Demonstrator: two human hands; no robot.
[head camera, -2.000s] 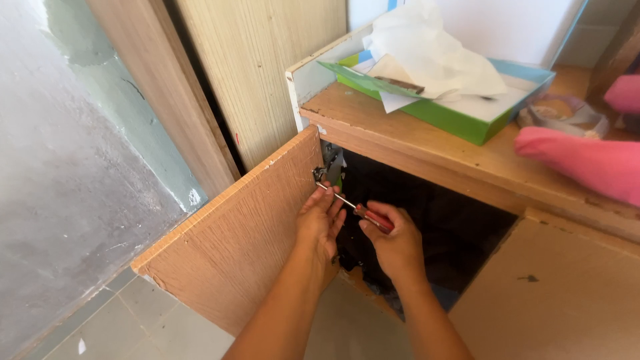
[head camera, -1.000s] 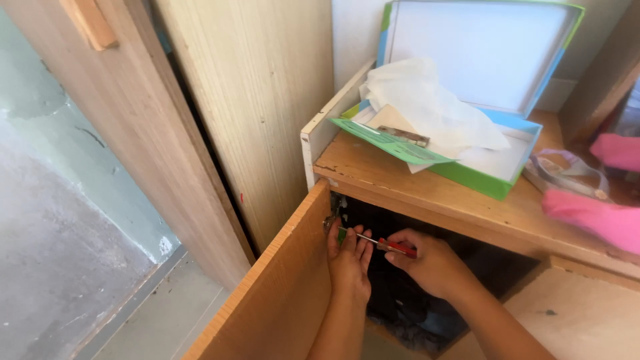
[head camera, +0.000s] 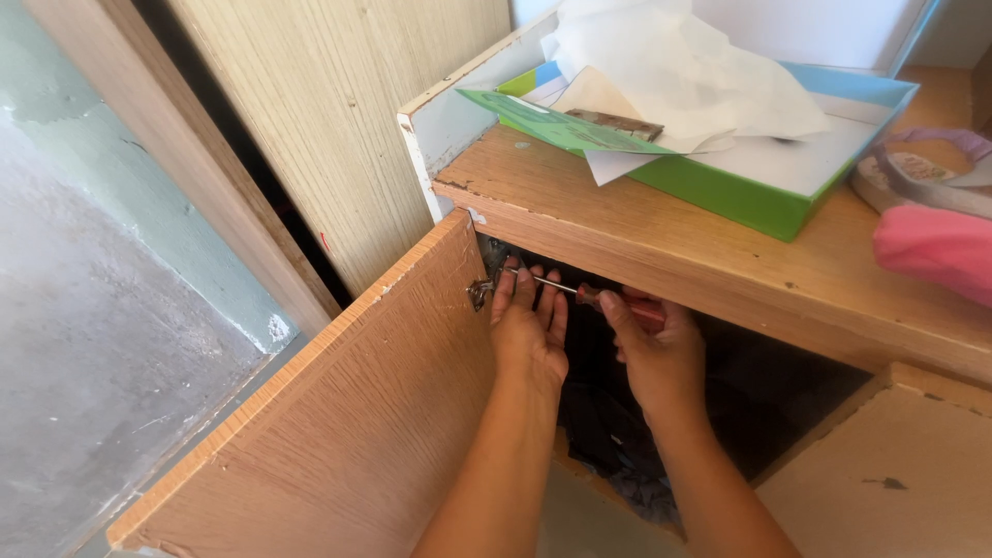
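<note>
My right hand (head camera: 659, 341) grips the red handle of a screwdriver (head camera: 635, 308), whose metal shaft points left into the upper corner of the cabinet opening. At the tip end of that shaft is my left hand (head camera: 528, 333), thumb and forefinger close around it and the other fingers spread. Just left of these fingers a metal hinge (head camera: 480, 293) sits on the inner face of the open wooden cabinet door (head camera: 349, 411). The screwdriver's tip is hidden at the fingers, so what it touches cannot be told.
On the cabinet top (head camera: 535, 182) lies a green and blue box (head camera: 744, 203) with crumpled white paper (head camera: 659, 70) and a rusty metal plate (head camera: 616, 124). A pink cloth item (head camera: 938, 248) lies at right. Dark fabric (head camera: 620, 449) fills the cabinet's lower part. A second door panel (head camera: 891, 465) stands lower right.
The view has shifted between frames. Both hands stay at the hinge corner, with the screwdriver still in my right hand.
</note>
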